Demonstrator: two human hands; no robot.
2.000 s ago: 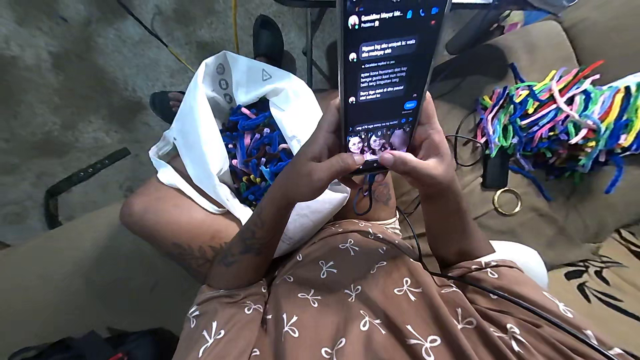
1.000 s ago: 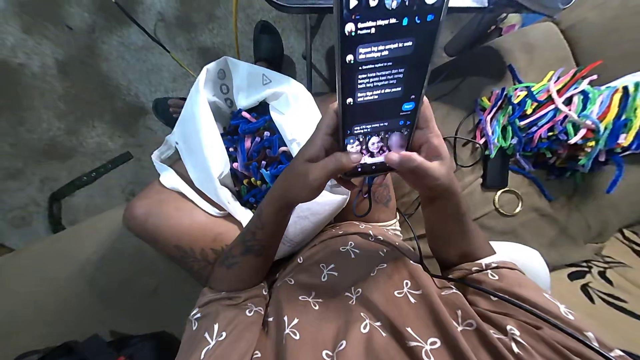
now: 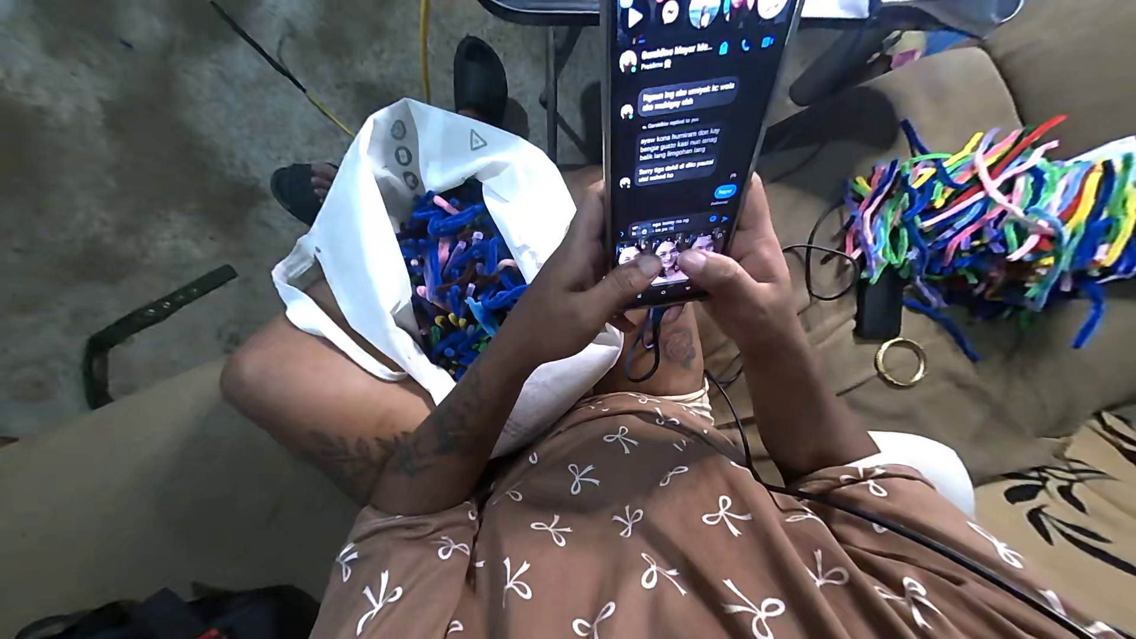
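Observation:
My left hand [image 3: 581,288] and my right hand [image 3: 750,275] grip a smartphone [image 3: 688,133] upright between them, with both thumbs over the lower part of its lit screen. The screen shows a chat and a keyboard area over a picture. A black cable hangs by the lower end of the phone. Against my left forearm, a white bag [image 3: 355,257] lies open on my lap, filled with fuzzy pipe cleaners [image 3: 461,275], mostly blue with some pink and other colours.
On the sofa [image 3: 799,390] at the right lie a heap of multicoloured pipe cleaners [image 3: 994,213], a black object [image 3: 879,306] and a gold-coloured ring [image 3: 900,362]. A dark table edge [image 3: 550,11] is at the top. A black strap-like piece [image 3: 151,311] is at the left.

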